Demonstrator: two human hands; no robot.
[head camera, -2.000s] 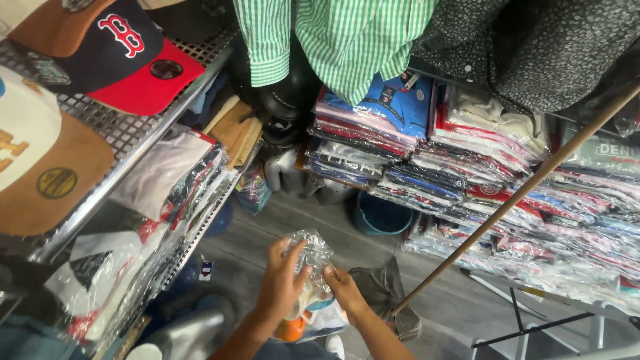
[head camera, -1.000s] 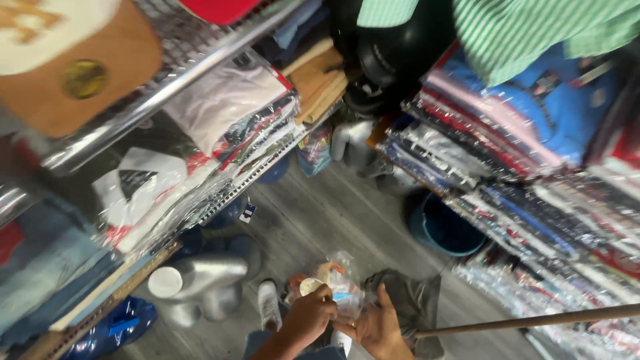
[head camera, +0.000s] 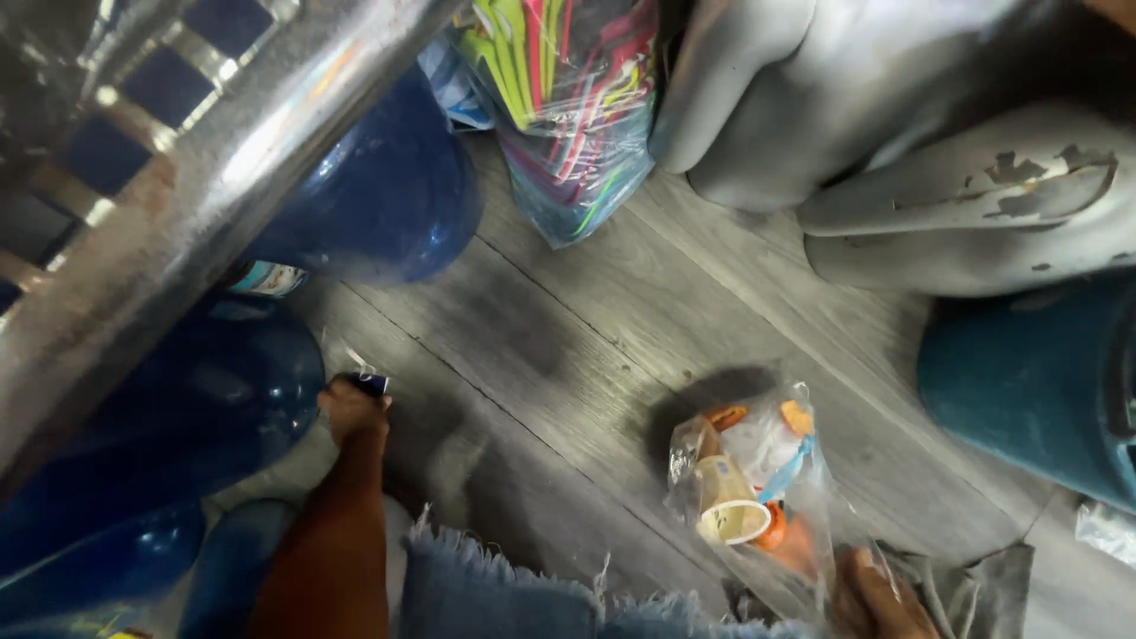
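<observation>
My left hand (head camera: 357, 410) reaches low to the floor at the left, its fingers closed on a small dark tag (head camera: 371, 383) with a pale string loop, beside a shiny blue rounded form. At the lower right, my right hand (head camera: 879, 590) grips the edge of a clear plastic bag (head camera: 812, 497). Inside the bag lie a paper cup (head camera: 732, 510), orange pieces, a light blue strip and white crumpled material. Some of the right hand is cut off by the frame's lower edge.
A metal shelf edge (head camera: 204, 195) crosses the upper left. Shiny blue forms (head camera: 373, 186) sit below it. A bag of colourful plastic items (head camera: 577, 133), grey mannequin forms (head camera: 967, 195) and a teal bucket (head camera: 1021, 382) stand around the wooden-look floor (head camera: 532, 355). Grey cloth (head camera: 994, 586) lies lower right.
My hands, together at the bag before, are now apart: the left is at the tag on the left, the right holds the bag. The view has moved much closer to the floor.
</observation>
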